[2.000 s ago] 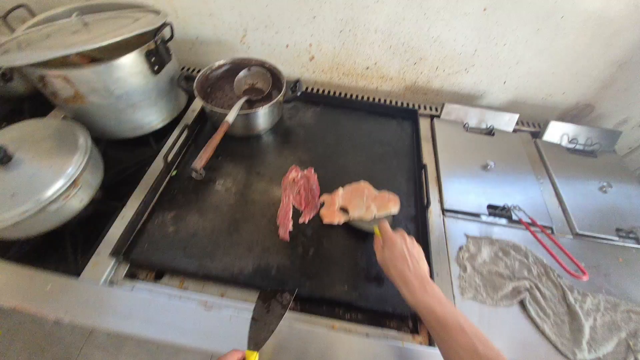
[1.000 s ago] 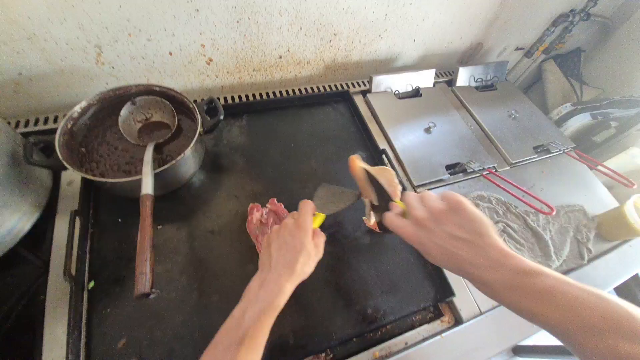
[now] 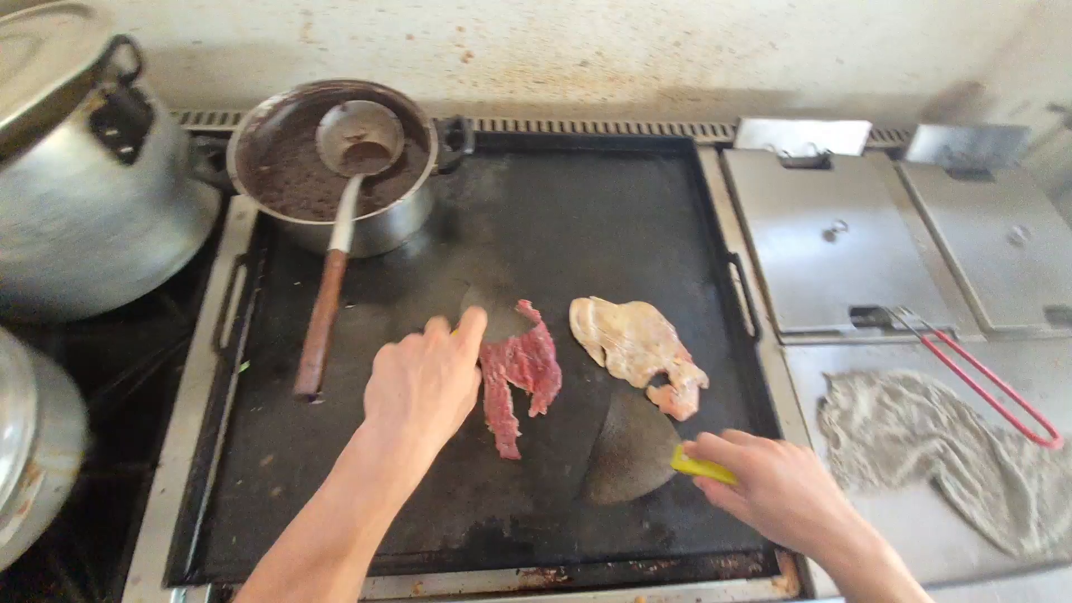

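Observation:
My left hand is closed around a spatula whose handle it mostly covers; the blurred metal blade reaches behind the thin slice of raw red meat. In my right hand is the yellow handle of a second spatula, its wide metal blade low over the black griddle, just below the pale piece of meat. That pale piece, probably chicken, lies flat on the griddle, right of the red slice and apart from it.
At the griddle's back left stands a steel pot of dark beans with a wooden-handled ladle across it. Large aluminium pots are farther left. Lidded steel fryers, a red-handled basket and a grey cloth are at the right.
The pale piece was lifted and tilted by the right spatula one second ago; now it lies flat with a paler side up. My left hand has moved left of the red meat.

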